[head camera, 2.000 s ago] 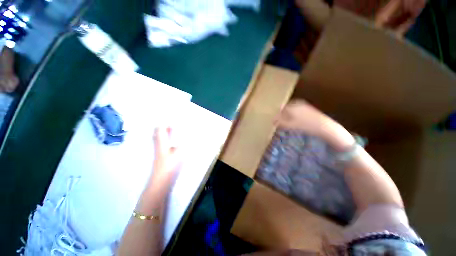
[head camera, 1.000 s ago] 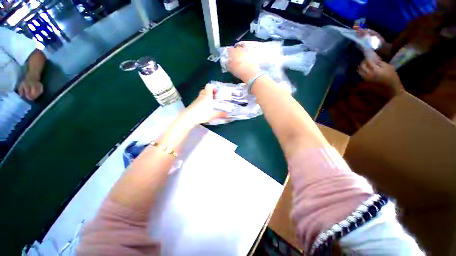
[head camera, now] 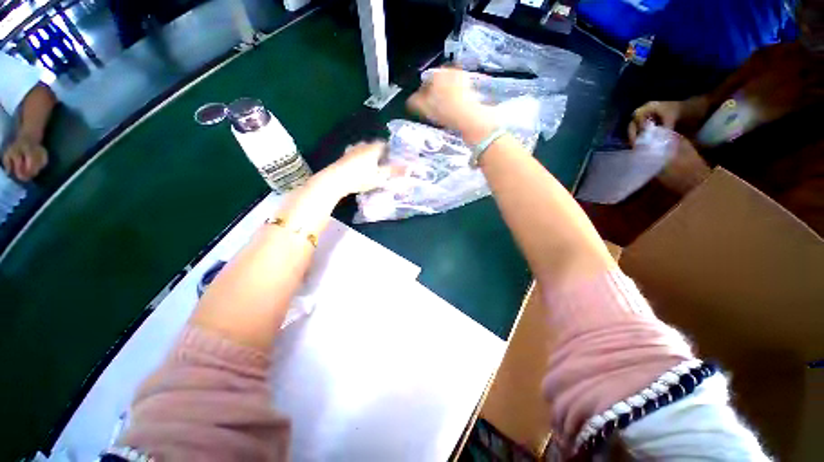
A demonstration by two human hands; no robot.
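Note:
Several bagged units (head camera: 434, 167) lie in a loose heap on the dark green bench beyond the white sheets; white coiled items show through the clear plastic. My left hand (head camera: 364, 169) is at the heap's left edge, blurred, its fingertips against a bag; its grip is unclear. My right hand (head camera: 444, 97) is over the far side of the heap, fingers bent down and blurred; whether it holds a bag is unclear. The paper sheets (head camera: 379, 361) lie under my left forearm. My left forearm partly hides a dark blue item (head camera: 211, 275).
A white bottle (head camera: 269, 153) with an open ringed cap stands left of my left hand. The open brown carton (head camera: 723, 271) is at the right. A white post (head camera: 373, 54) rises beyond. Another person's hands (head camera: 664, 135) hold a clear bag; another person's hand (head camera: 25, 158) is far left.
Both hands have moved from the carton and sheets to the bag heap. Over the last second, the bags have shifted and spread left under my hands. The other person's bag has moved lower.

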